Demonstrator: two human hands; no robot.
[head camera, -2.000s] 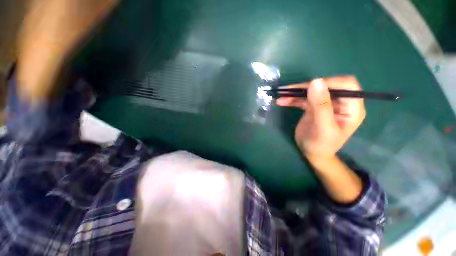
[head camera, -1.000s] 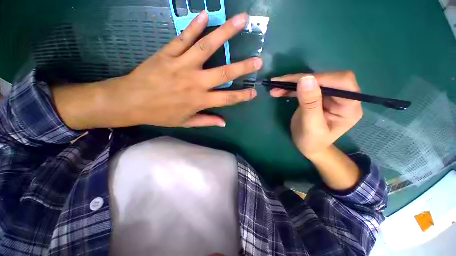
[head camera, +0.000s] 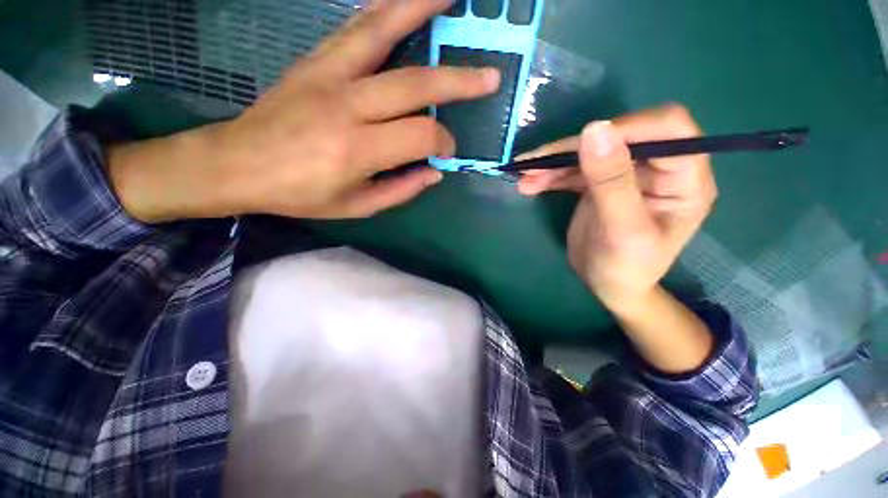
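Note:
A light-blue housing (head camera: 485, 37) lies on the dark-green tabletop, its far end cut off by the top edge of the view. My left hand (head camera: 336, 131) lies over its left side, fingers spread, fingertips on the window area and at the near left corner. My right hand (head camera: 638, 209) holds black tweezers (head camera: 716, 145) like a pen. Their tip is at the near right corner of the housing. A small dark strip seems to lie along the near end, too small to tell clearly. A clear backing sheet (head camera: 568, 70) shows beside and under the housing, with white glare.
A clear sheet with dark rows (head camera: 185, 49) lies at the upper left, partly behind my left hand. Loose clear used liners (head camera: 794, 292) lie on the right. A white sheet or box (head camera: 823, 433) with an orange patch is at the lower right edge.
The housing has shifted right and nearer, so its near end now meets the tweezer tip. My left fingers have drawn back from the tip. The tweezers' rear end has swung up.

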